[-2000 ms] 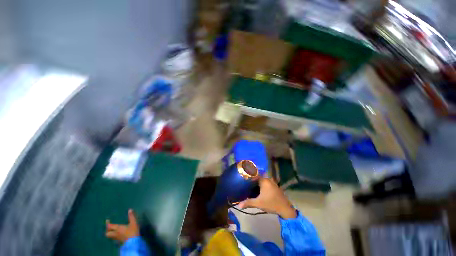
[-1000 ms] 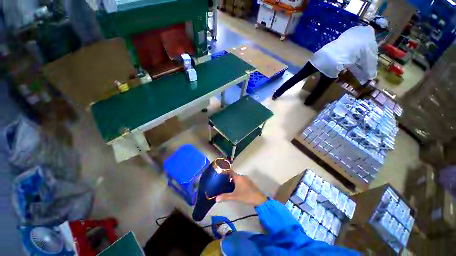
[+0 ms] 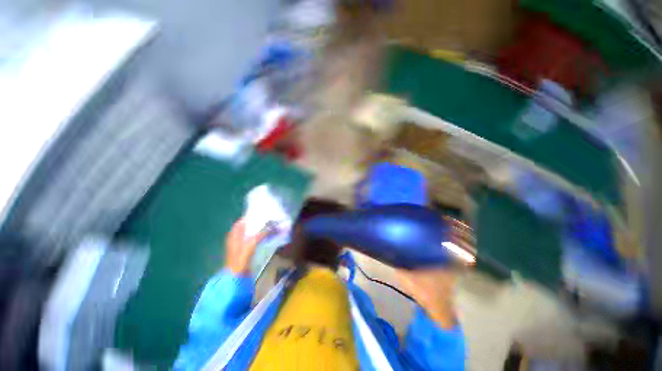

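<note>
The frame is strongly blurred. My left hand (image 3: 241, 246) holds a small white retail box (image 3: 264, 210) upright over the right part of the green table. My right hand (image 3: 434, 290) grips the dark-blue hair dryer (image 3: 392, 230) from below. The dryer lies level, with its barrel toward the right and its narrow dark end pointing left at the box, a short gap away. The fingers of my right hand are partly hidden by the dryer. A thin black cord (image 3: 385, 283) hangs below it.
The green table (image 3: 174, 217) lies to the left, with shiny white wrapped boxes (image 3: 83, 304) at its near left and blurred stacked boxes (image 3: 109, 159) behind. A blue stool (image 3: 395, 185) stands beyond the dryer. Another green table (image 3: 464, 98) stands farther back.
The view has swung back left from the floor and cartons to the green table. My left hand has come into view with a white box. The dryer has turned from upright to level.
</note>
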